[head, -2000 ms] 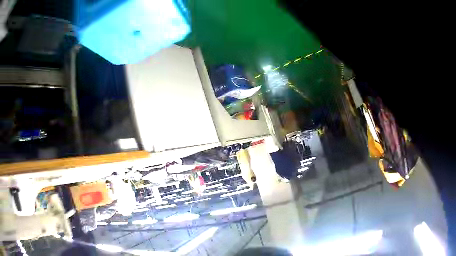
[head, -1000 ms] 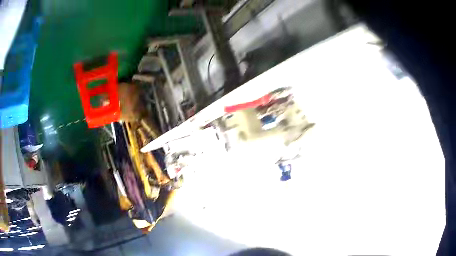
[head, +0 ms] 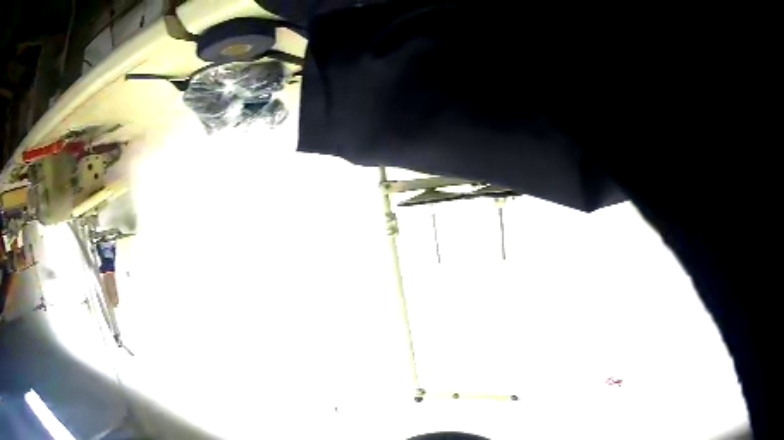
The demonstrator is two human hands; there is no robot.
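Observation:
A dark cut cloth piece (head: 447,94) lies limp across the upper right, its straight edge hanging over the white table. A dark flat roll with a small tan core (head: 236,43) lies at the upper left of it, near the table's edge. A shiny clear plastic bag (head: 236,96) with something dark in it lies beside the roll. Neither of my hands can be made out; the black area at the right is too dark to read.
A thin metal thread stand (head: 400,284) stands near the middle. Part of a pale sewing machine (head: 56,185) shows at the left with a red strip (head: 45,152). The white table's curved edge (head: 99,64) runs along the upper left. Glare hides much of the centre. A strip light (head: 50,417) shows lower left.
The view has swung towards the table. The dark cloth, roll, plastic bag and thread stand now show; the red stool and blue bin are out of view.

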